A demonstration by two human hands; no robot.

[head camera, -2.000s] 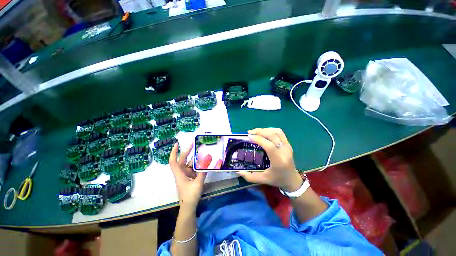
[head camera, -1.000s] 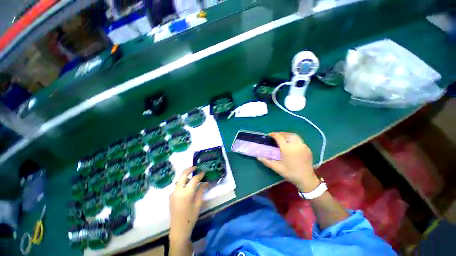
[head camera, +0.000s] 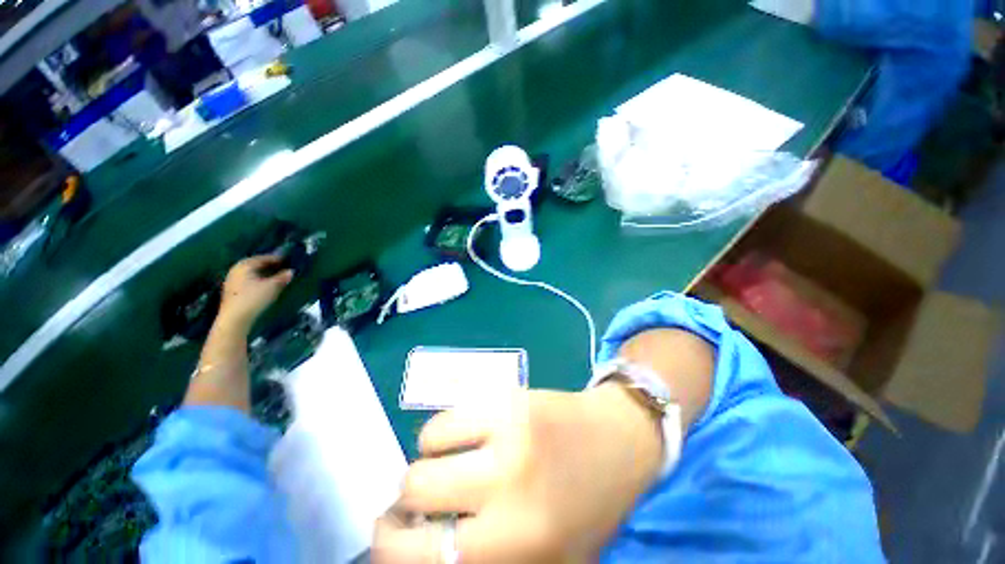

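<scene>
My left hand (head camera: 251, 292) is at the back left of the bench, its fingertips on the near edge of a black housing (head camera: 289, 240). My right hand (head camera: 507, 479) is large and blurred in the foreground, its fingers curled; what is under them is hidden. A smartphone (head camera: 463, 377) with a bright white screen lies flat on the bench just beyond it, its lower right part covered by the hand. Green circuit boards (head camera: 99, 485) are blurred at the lower left, beside and partly behind my left sleeve.
A white sheet (head camera: 336, 446) lies between my arms. Other housings (head camera: 353, 295) stand along the back, with a white handheld item (head camera: 433, 286), a fan (head camera: 515, 209) with its cable and a clear plastic bag (head camera: 672, 176). An open carton (head camera: 827, 281) and a person's blue sleeve (head camera: 904, 66) are at the right.
The view has swung right. My left hand has moved from the sheet to the back left, and the housing it touched is off the sheet. The phone now lies flat, its screen white; my right hand is nearer the camera.
</scene>
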